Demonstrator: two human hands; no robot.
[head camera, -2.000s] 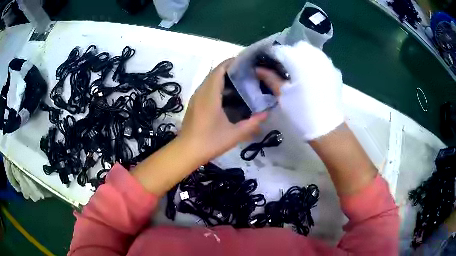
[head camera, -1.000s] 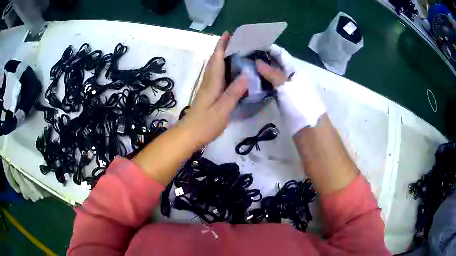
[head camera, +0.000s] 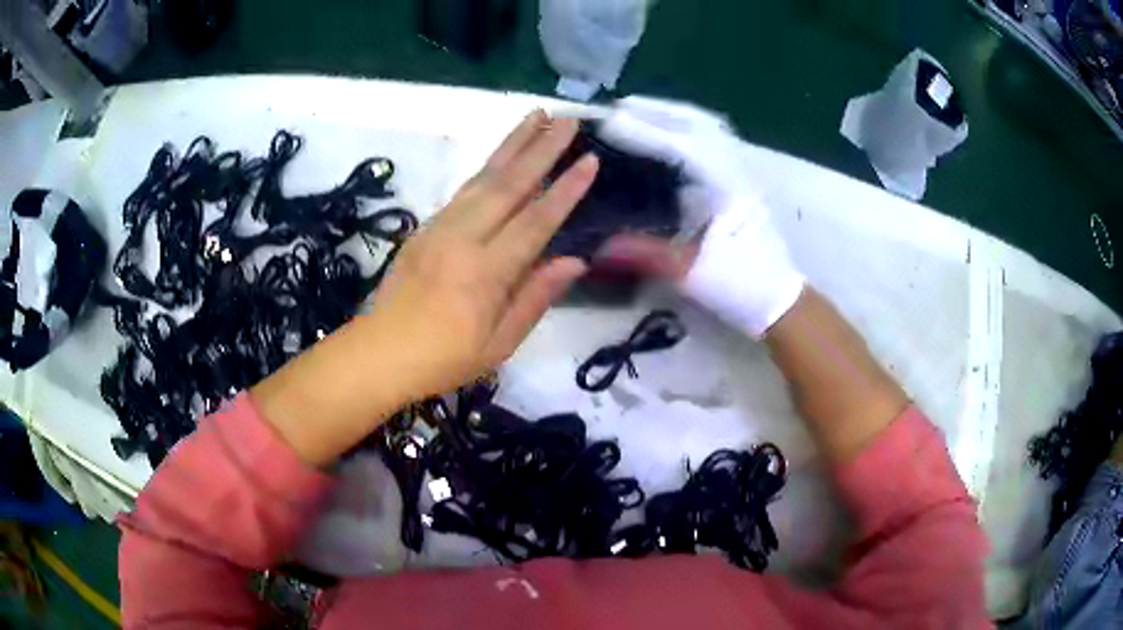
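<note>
A blurred black box (head camera: 626, 197) is between my hands at the table's far edge. Its pale lid flap (head camera: 579, 110) shows as a thin edge at the top; the inside is not visible. My bare left hand (head camera: 499, 240) has its fingers extended and apart along the box's left side. My white-gloved right hand (head camera: 727, 228) is closed round the box's right side, its bare fingertips at the lower edge. One coiled black cable (head camera: 631, 351) lies alone just below the box. Cables are heaped to the left (head camera: 234, 289) and in front of my body (head camera: 530, 474).
Beyond the white table (head camera: 862, 265) runs a green belt (head camera: 764, 74) with two whitish bags, one at top centre (head camera: 591, 39) and one with a dark labelled product (head camera: 909, 121). A black-and-white banded bundle (head camera: 52, 277) lies far left. More cables (head camera: 1084, 425) and a person's sleeve (head camera: 1084, 560) are at right.
The lid flap, upright before, now shows only edge-on at the top. My left fingers have straightened and spread. The bags on the belt have shifted right.
</note>
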